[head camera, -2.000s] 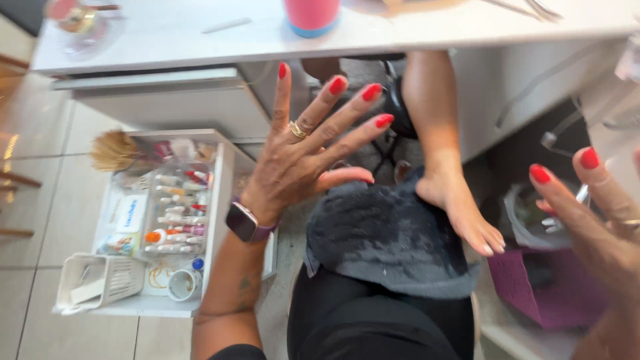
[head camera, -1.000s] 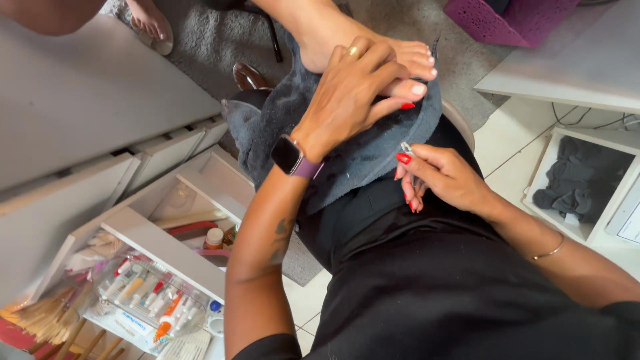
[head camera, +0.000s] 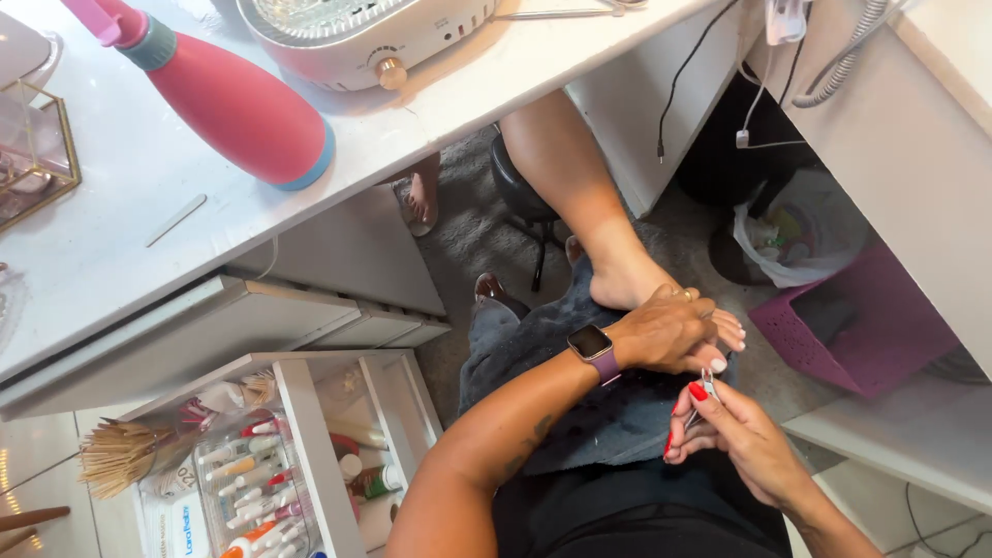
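My left hand (head camera: 668, 329), with a watch at the wrist, is wrapped over the toe end of another person's bare foot (head camera: 624, 275). That foot rests on a dark grey towel (head camera: 597, 407) across my lap. Between the thumb and fingers of my right hand (head camera: 732, 426) are small metal cuticle nippers (head camera: 707, 384), their tips close beside the big toe, whose nail is white. Whether the tips touch the toe I cannot tell.
On the white table (head camera: 372, 147) above stand a pink bottle (head camera: 232, 108), a white device with a knob (head camera: 372, 46) and a nail file (head camera: 177, 220). An open drawer (head camera: 298, 434) with nail polishes lies at lower left; a purple bin (head camera: 868, 325) is at right.
Two seconds ago both my hands were raised with fingers spread. Since then my left hand has gone onto the foot, and my right hand has come to the toes with the nippers. The view has swung strongly.
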